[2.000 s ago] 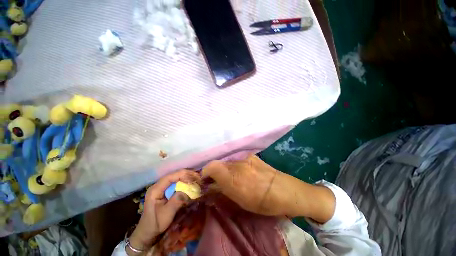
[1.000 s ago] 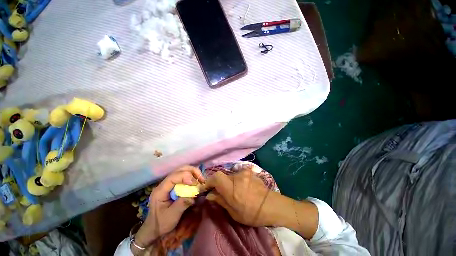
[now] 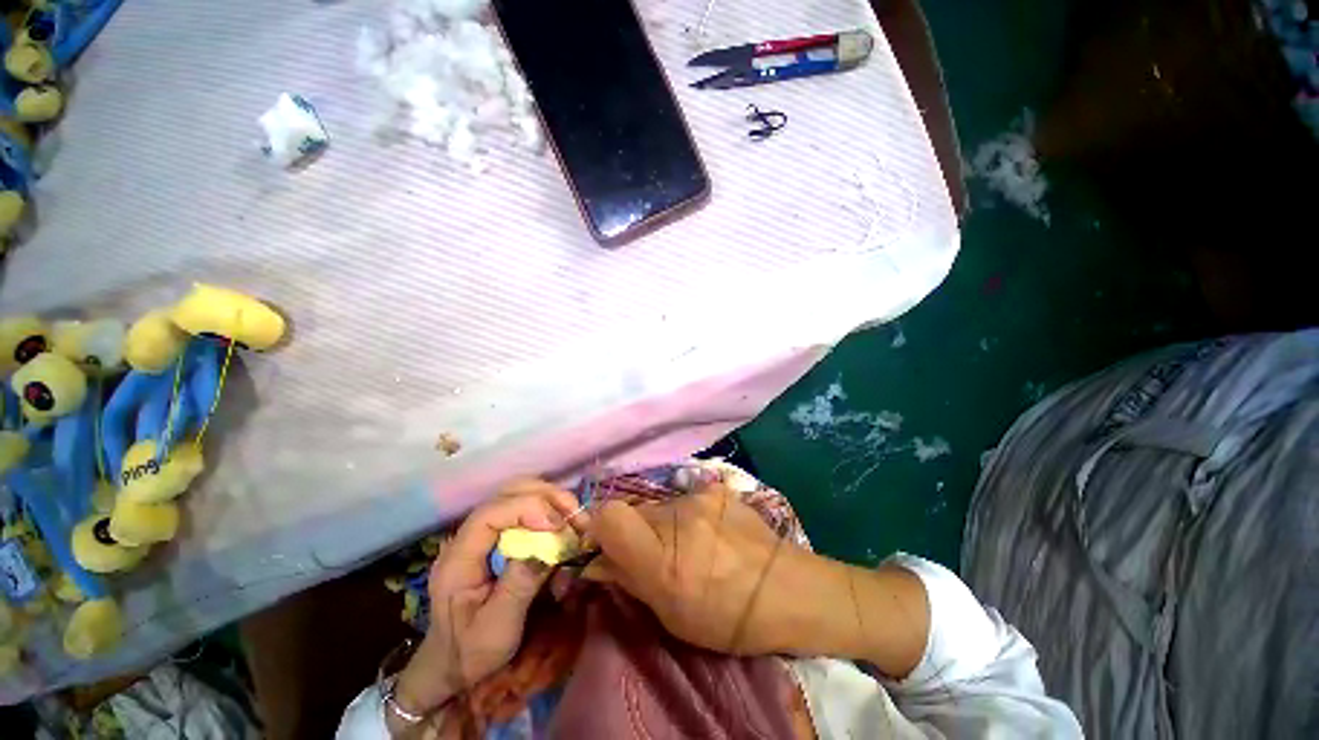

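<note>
My left hand pinches a small plush toy piece, yellow with a blue part at its left, over my lap at the table edge. My right hand is beside it on the right, its fingertips pinched together close to the yellow end. A fine pale line shows between the fingertips of both hands. A thin dark thing shows under my right fingertips; I cannot tell what it is. The needle cannot be made out.
Plush toys lie heaped at the table's left. A phone, white stuffing, a white wad, thread snips and a small black hook-like item lie farther up the table. Grey striped cloth is at right.
My right hand has come lower and closer around the yellow end than two seconds ago. The piece stays in my left hand. The view has shifted slightly.
</note>
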